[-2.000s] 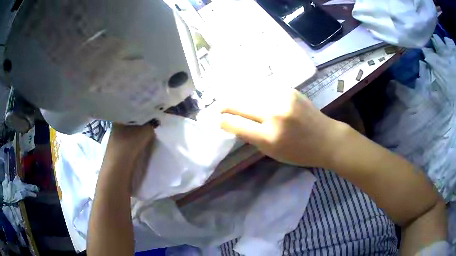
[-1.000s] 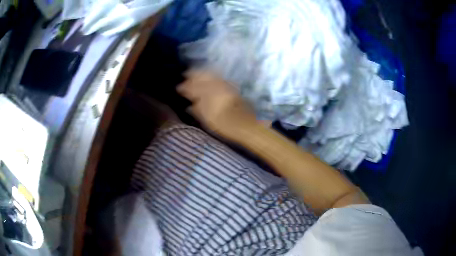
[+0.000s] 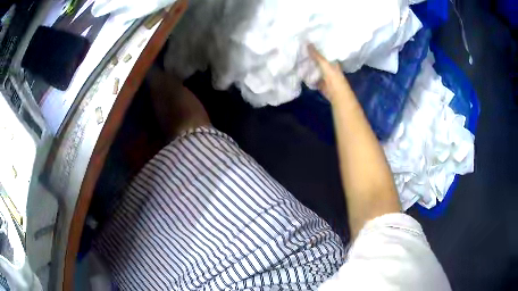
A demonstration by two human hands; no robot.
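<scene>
A large ruffled heap of white garment pieces [image 3: 267, 40] lies at the top, beyond my striped lap. My right hand [image 3: 325, 68] reaches into the heap's lower right side. Its fingers are partly hidden among the white folds, so I cannot tell whether they grip a piece. A second white pile [image 3: 434, 142] sits lower at the right in a blue bin [image 3: 472, 105]. My left hand is not in view.
The sewing table's brown edge [image 3: 108, 133] curves down the left side. A black phone [image 3: 55, 57] and small tan tabs [image 3: 99, 115] lie on the table. Blue plastic [image 3: 383, 94] shows between the two piles. A striped cloth [image 3: 210, 210] covers the lap.
The view has swung right, away from the sewing machine to the white piles. My right hand has left the cloth at the machine and moved into the large heap. My left hand has gone out of view.
</scene>
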